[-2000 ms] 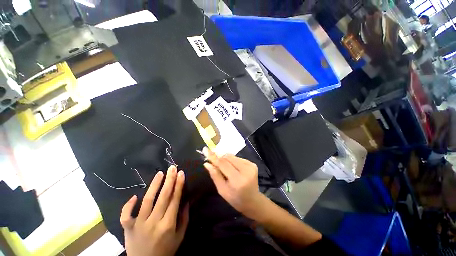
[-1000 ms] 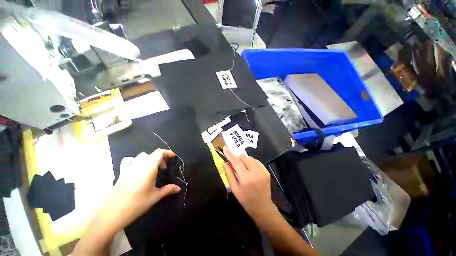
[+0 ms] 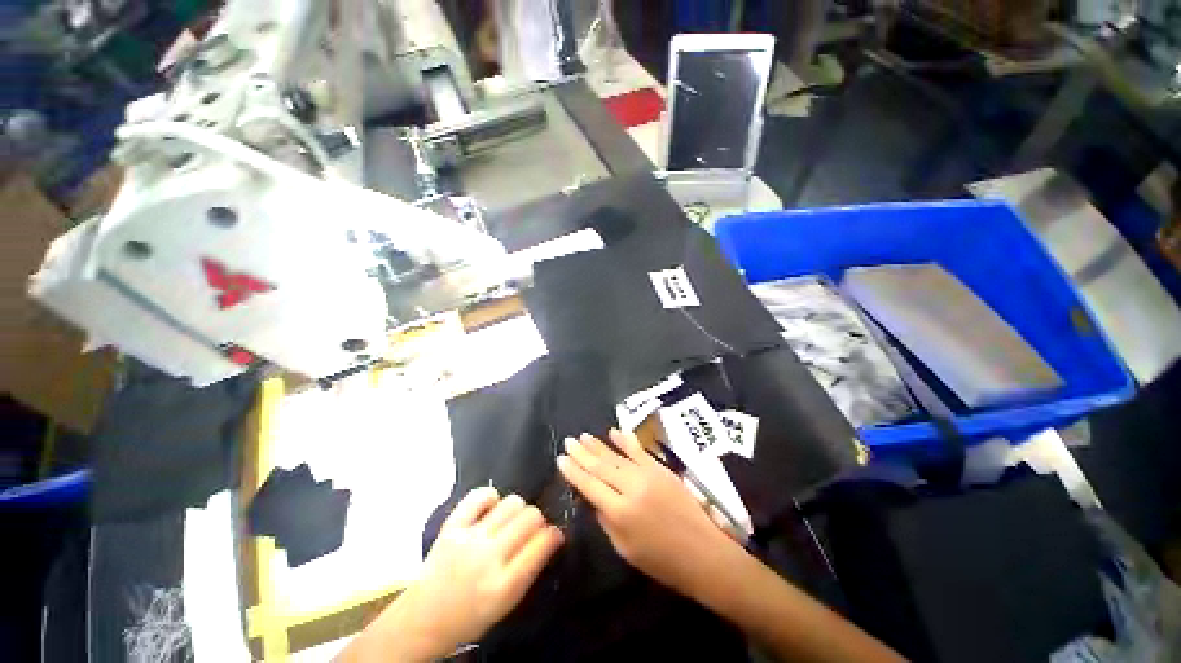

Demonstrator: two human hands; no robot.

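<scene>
A black fabric panel [image 3: 499, 434] lies in front of me with thin pale thread tails on it. My left hand [image 3: 490, 560] has its fingers curled on the panel's near part, seemingly gripping the cloth. My right hand [image 3: 637, 499] lies flat beside it, fingers extended on the fabric. White printed labels [image 3: 699, 434] lie in a loose pile just right of my right hand. Another black panel with a sewn white label [image 3: 674, 289] and a trailing thread lies behind them. The snips cannot be made out.
The white sewing machine [image 3: 246, 279] stands at the left. Small black pieces [image 3: 301, 512] lie on the yellow-edged white board [image 3: 376, 473]. Thread waste [image 3: 158, 624] is at lower left. A blue bin [image 3: 1056, 246], stacked black panels [image 3: 991, 570] and a tablet [image 3: 716, 110] are at the right and back.
The view has swung left and up. The snips seen in my right hand no longer show. My right hand now lies on the cloth, and my left hand has come down beside it with fingers curled.
</scene>
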